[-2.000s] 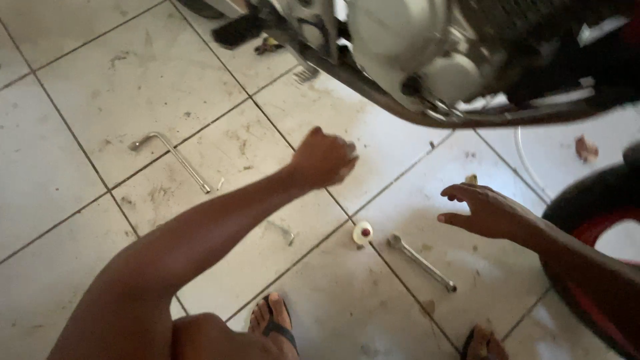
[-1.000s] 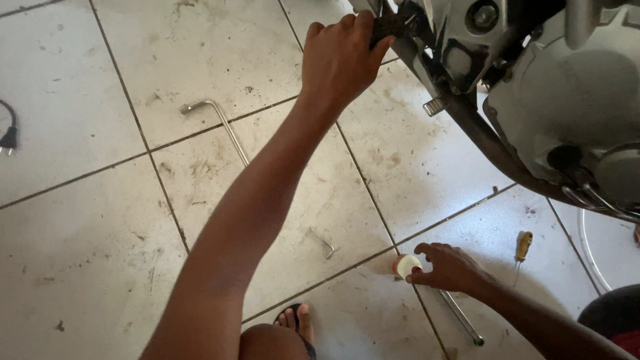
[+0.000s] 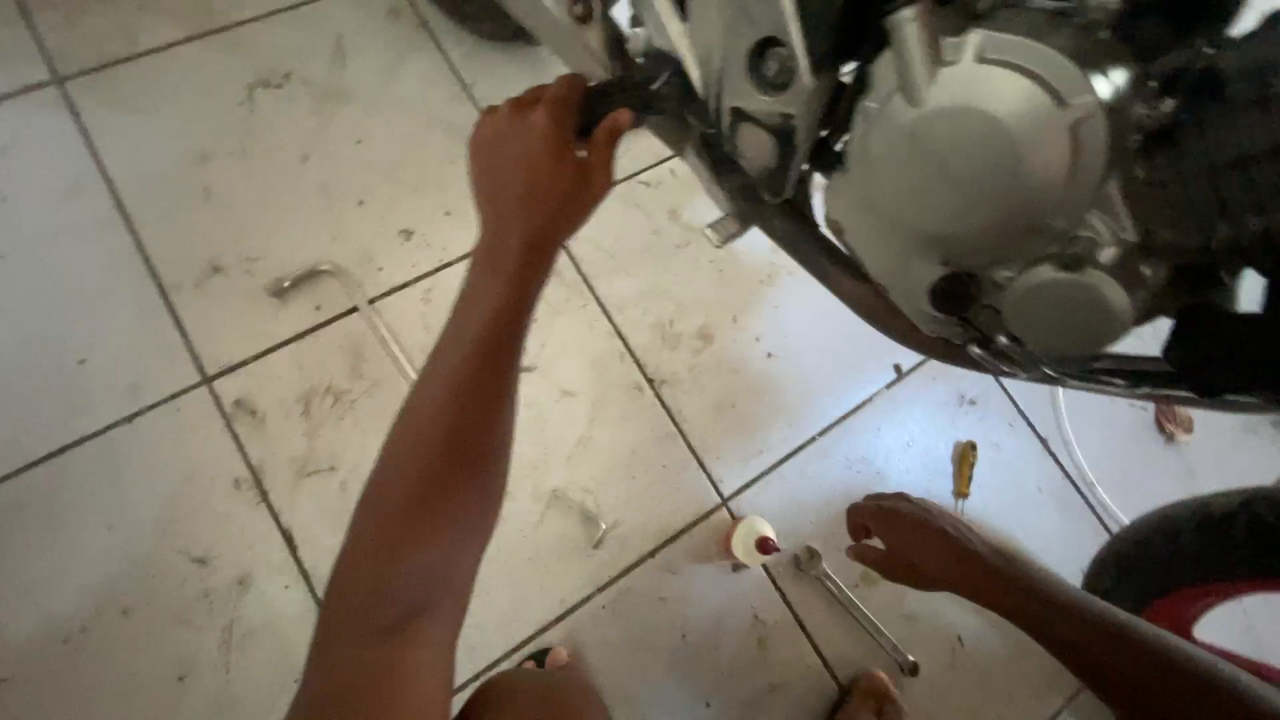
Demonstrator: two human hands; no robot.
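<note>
My left hand [image 3: 535, 160] is closed around the black rubber footpeg [image 3: 635, 98] of a motorcycle at the top. My right hand [image 3: 915, 540] hovers over the tiles at the lower right, fingers curled apart, holding nothing. Left of it stands a small whitish bottle with a dark red tip [image 3: 754, 541]. A metal wrench [image 3: 860, 615] lies on the floor between the bottle and a foot. Just above the right hand is a screwdriver with a yellow handle [image 3: 965, 468]. The motorcycle's round engine cover [image 3: 960, 150] fills the upper right.
An L-shaped metal socket wrench [image 3: 365, 310] lies left, partly behind my left forearm. A small bent metal piece [image 3: 590, 520] rests on the tiles. At the right edge are a black and red round object [image 3: 1150, 560] and a pale hose [image 3: 1080, 460]. The motorcycle's lower frame tube [image 3: 850, 275] curves overhead.
My left hand was free of the footpeg two seconds ago and now grips it. My right hand, at the small bottle one second ago, has let go and moved right. The view has shifted.
</note>
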